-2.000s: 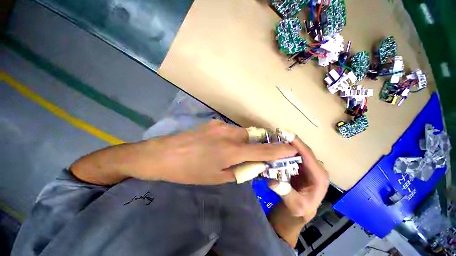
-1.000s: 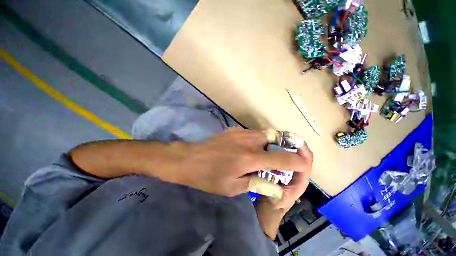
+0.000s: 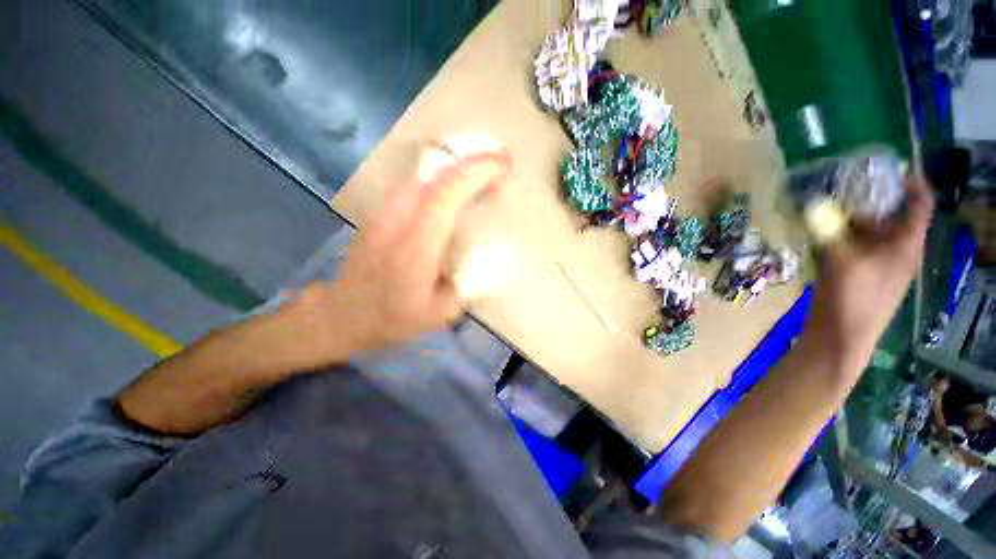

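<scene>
My left hand [image 3: 399, 246] is over the near edge of the tan cardboard, blurred, with fingers apart and nothing seen in it. Pale finger cots cover its thumb and a fingertip. My right hand [image 3: 857, 268] is stretched out to the right over the green belt. It holds a clear-cased unit [image 3: 872, 186] by its fingertips. The unit is blurred, so its inner parts cannot be made out. Wired subassemblies [image 3: 612, 131] with green boards, white plastic and coloured wires lie between the hands on the cardboard [image 3: 524, 317].
The green belt [image 3: 792, 76] runs along the far right. A thin strip [image 3: 590, 295] lies on the cardboard. The blue plastic sheet [image 3: 726, 409] is at the lower right, partly hidden by my right forearm. Bare dark bench [image 3: 284, 76] shows at the upper left.
My hands, together around the unit before, have parted. My right hand has carried the unit up and right to the belt. My left hand has moved back left and opened. The view has shifted.
</scene>
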